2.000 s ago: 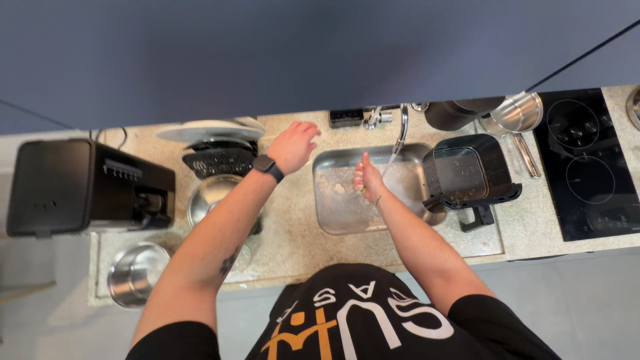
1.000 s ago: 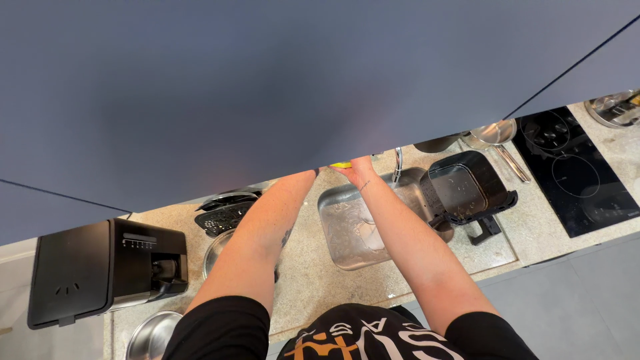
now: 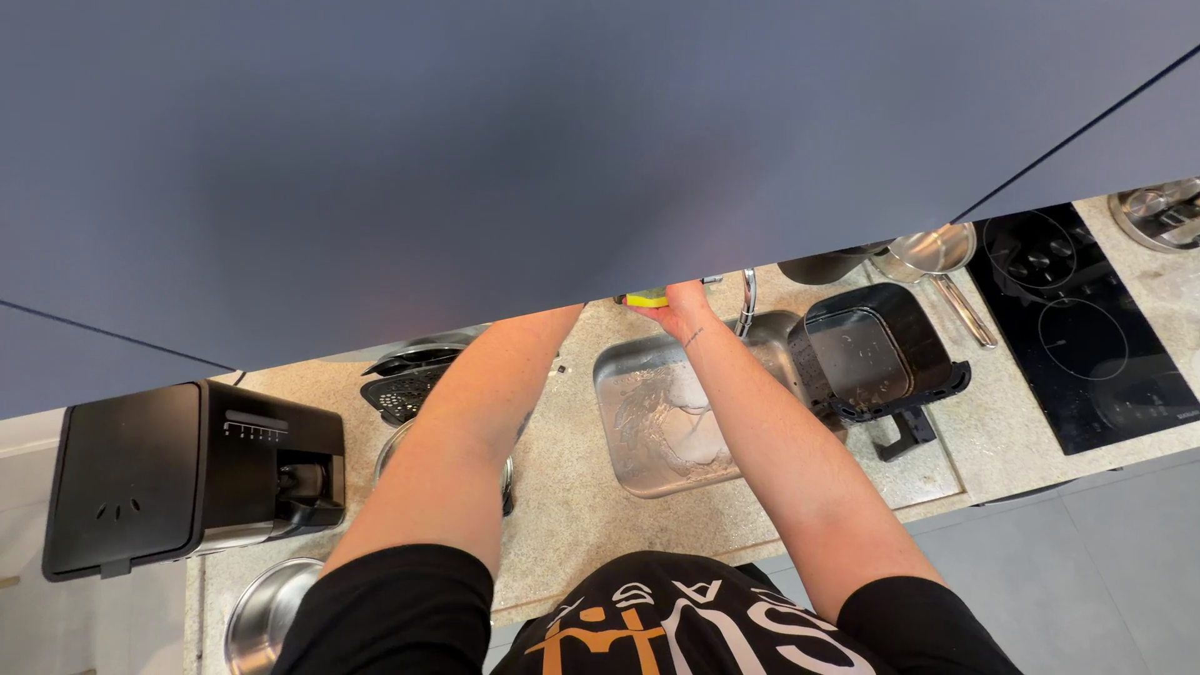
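Observation:
My right hand grips a yellow-green sponge above the back edge of the steel sink, left of the chrome faucet. The cabinet front covers part of that hand. My left forearm reaches up over the counter, and the left hand is hidden behind the cabinet. Water with whitish suds lies in the sink basin. A black air fryer basket rests at the sink's right edge, its handle toward me.
A dark blue cabinet front overhangs the counter. At left stand a black coffee machine, a perforated black tray and a steel pot. At right are a steel saucepan and a black cooktop.
Both hands have moved from over the counter and sink toward the back; the left has gone out of sight behind the cabinet. The view has shifted, with more cabinet in it.

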